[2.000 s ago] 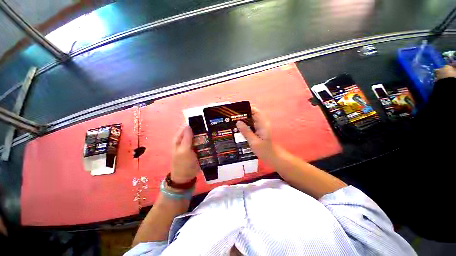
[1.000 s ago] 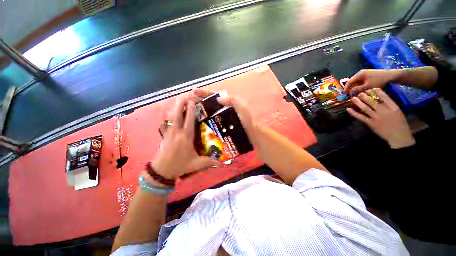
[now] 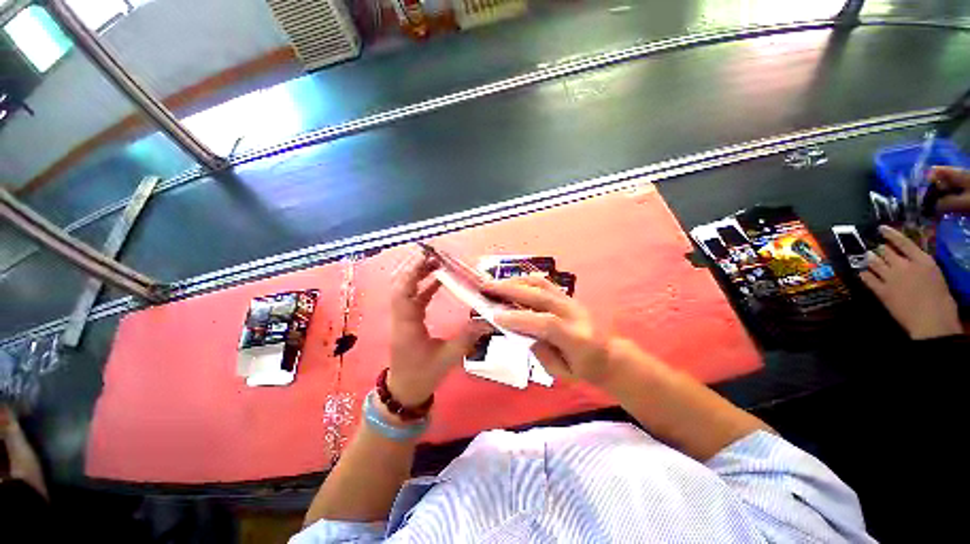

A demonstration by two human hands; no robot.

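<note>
A carton (image 3: pixel 465 285) is held up edge-on between my two hands, its pale side showing. My left hand (image 3: pixel 418 338) is at its left end, fingers apart around the edge. My right hand (image 3: pixel 553 322) grips its right end. Beneath my right hand, a black and white carton blank (image 3: pixel 500 364) lies on the red work mat (image 3: pixel 628 319), partly hidden by the hand. Another printed carton (image 3: pixel 274 332) with a white flap lies on the mat at the left.
A neighbour's carton pile (image 3: pixel 785 264) lies right of the mat. A neighbour's hands (image 3: pixel 909 278) are by a blue plastic tray (image 3: pixel 904 159). Metal rails (image 3: pixel 489 217) edge the dark conveyor (image 3: pixel 425 159). Another person's arm (image 3: pixel 19 452) shows at far left.
The held carton has turned from its picture side to edge-on. A blank now shows on the mat under my right hand. The neighbour's hands have moved from the pile towards the tray.
</note>
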